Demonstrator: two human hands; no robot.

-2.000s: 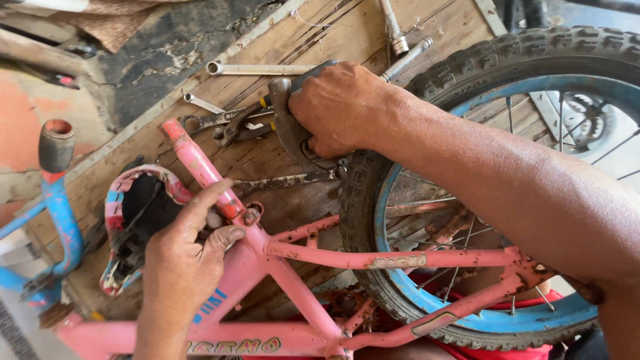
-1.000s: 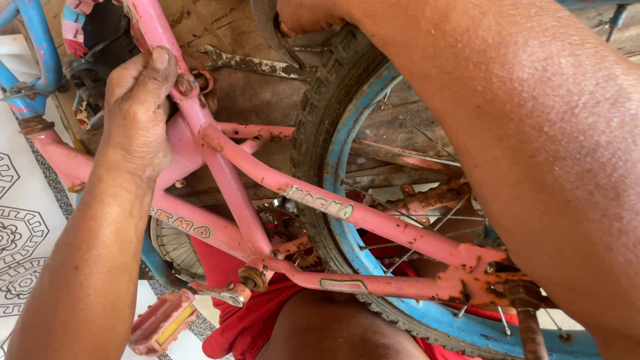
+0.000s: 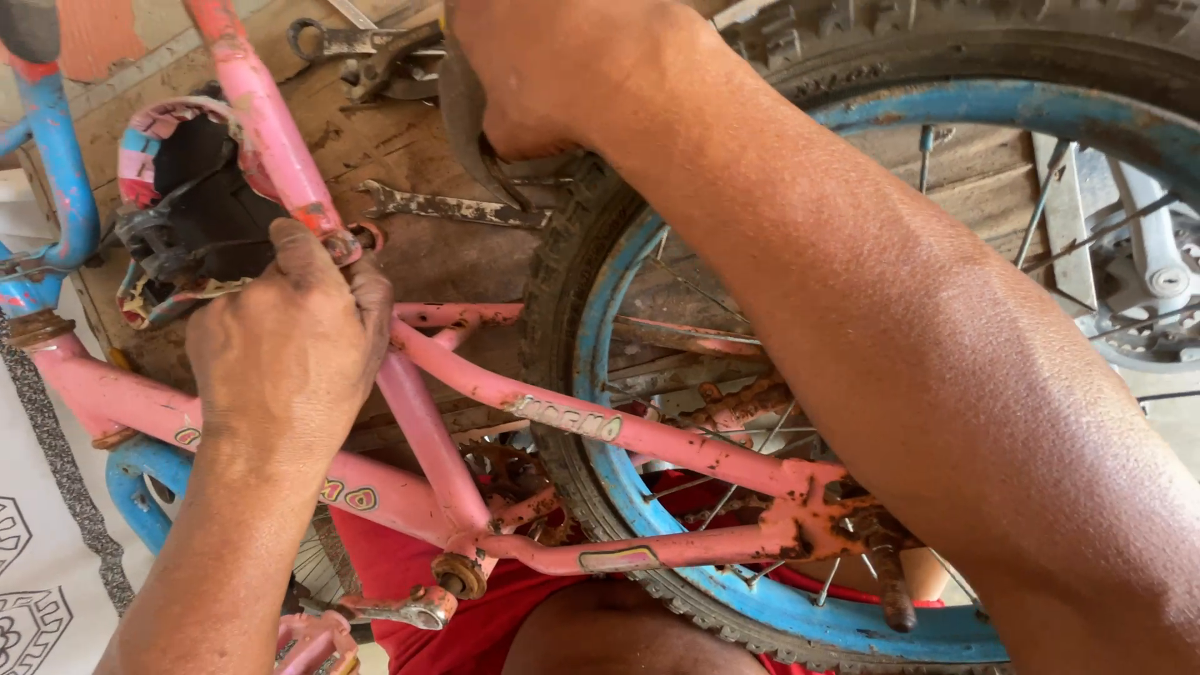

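Observation:
A pink, rusty bicycle frame lies across the view with a blue-rimmed rear wheel in it. My left hand has its thumb and fingers closed on the seat clamp, where the pink seat post enters the frame. At the top, above the tyre, my right hand grips a dark, curved metal tool; its kind is unclear and the fingers are partly cut off by the view. An open-ended wrench lies on the wooden board between my hands.
More wrenches and pliers lie at the top. Behind the seat post is a worn child's bicycle saddle. Blue handlebars stand at the left, a crank arm and pink pedal below, and a silver chainring at the right.
My left hand has shifted onto the seat clamp from beside it. My right hand still holds the dark tool near the tyre. The view has moved closer to the frame.

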